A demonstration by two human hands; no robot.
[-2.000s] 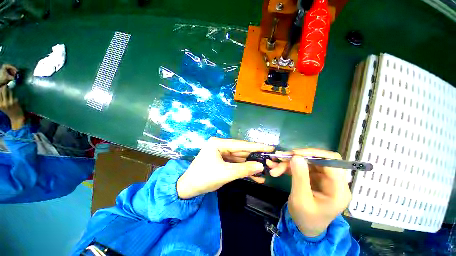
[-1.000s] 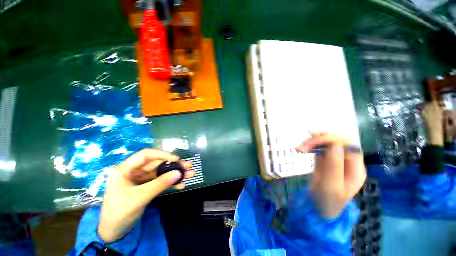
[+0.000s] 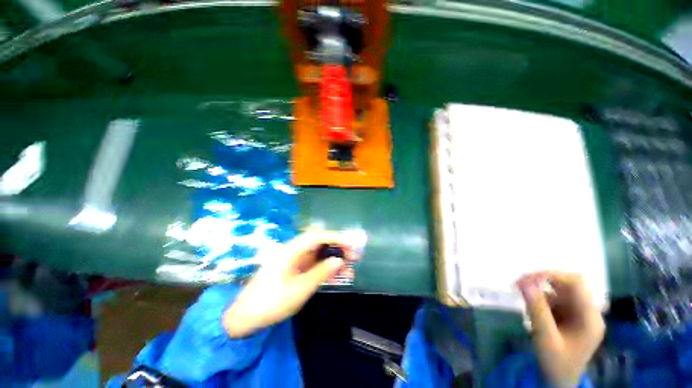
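Observation:
My left hand (image 3: 284, 280) holds a small black round module (image 3: 331, 251) between thumb and fingers, over the front edge of the green belt. My right hand (image 3: 563, 322) is blurred over the front right corner of the white parts tray (image 3: 523, 197). Its thumb and fingers are pinched together; the tweezers cannot be made out clearly in it. A small gridded adhesive strip (image 3: 339, 282) shows partly behind my left fingertips.
The orange press fixture (image 3: 303, 163) with its red clamp handle (image 3: 336, 102) stands ahead. Shiny blue film (image 3: 243, 189) lies left of it. A long pale strip (image 3: 110, 170) and a white wipe (image 3: 25, 168) lie farther left. Clear blister trays (image 3: 656, 204) are at far right.
The view has swung right, then partly back left. My right hand has left the module and moved to the white tray's front corner. My left hand still holds the module.

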